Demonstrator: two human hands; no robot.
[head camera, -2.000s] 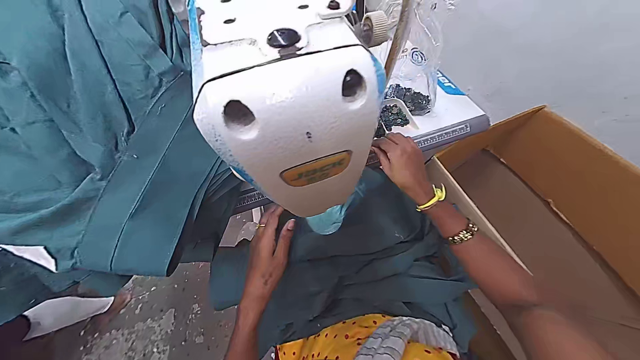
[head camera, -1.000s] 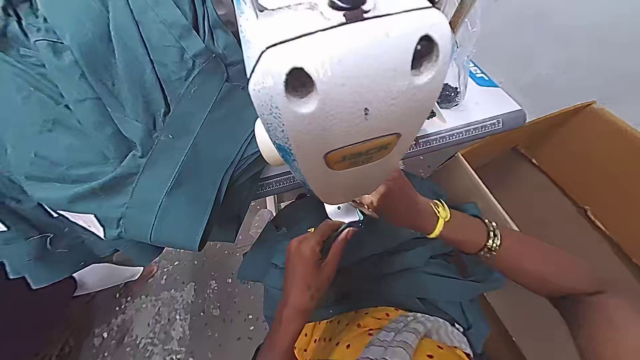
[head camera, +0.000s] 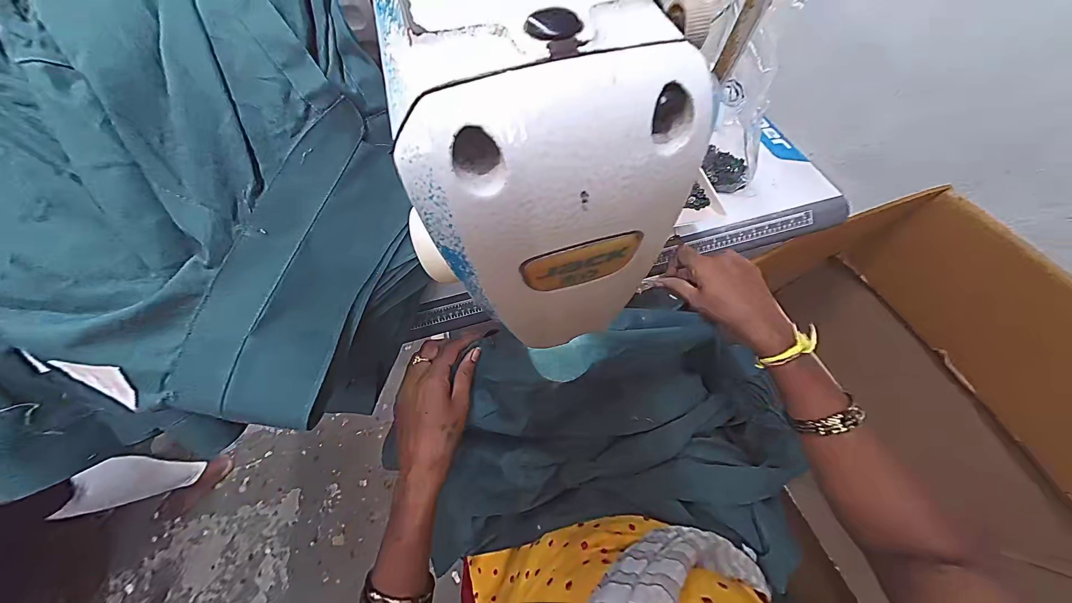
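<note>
A white Jack button-sewing or similar industrial sewing machine (head camera: 544, 176) fills the upper middle and hides its needle area. Dark teal cloth (head camera: 603, 419) lies below its head and across my lap. At the cloth's left edge rests my left hand (head camera: 435, 394), thumb and fingers on the fabric; the machine's head partly covers the spot beyond. My right hand (head camera: 724, 293) is beside the right side of the head, fingertips together near the ruler edge of the machine table (head camera: 770, 230). Whether something small is between those fingertips cannot be told.
More teal garments (head camera: 285, 276) hang in a pile at the left. Dark buttons or similar small pieces (head camera: 724, 167) sit in a clear plastic bag at the back right. An open cardboard box (head camera: 946, 352) stands on the right. A person's foot (head camera: 218, 471) shows at the lower left.
A second ago both hands were close together under the machine's head. They have since parted, my left hand to the cloth's left edge and my right hand to the table's ruler edge.
</note>
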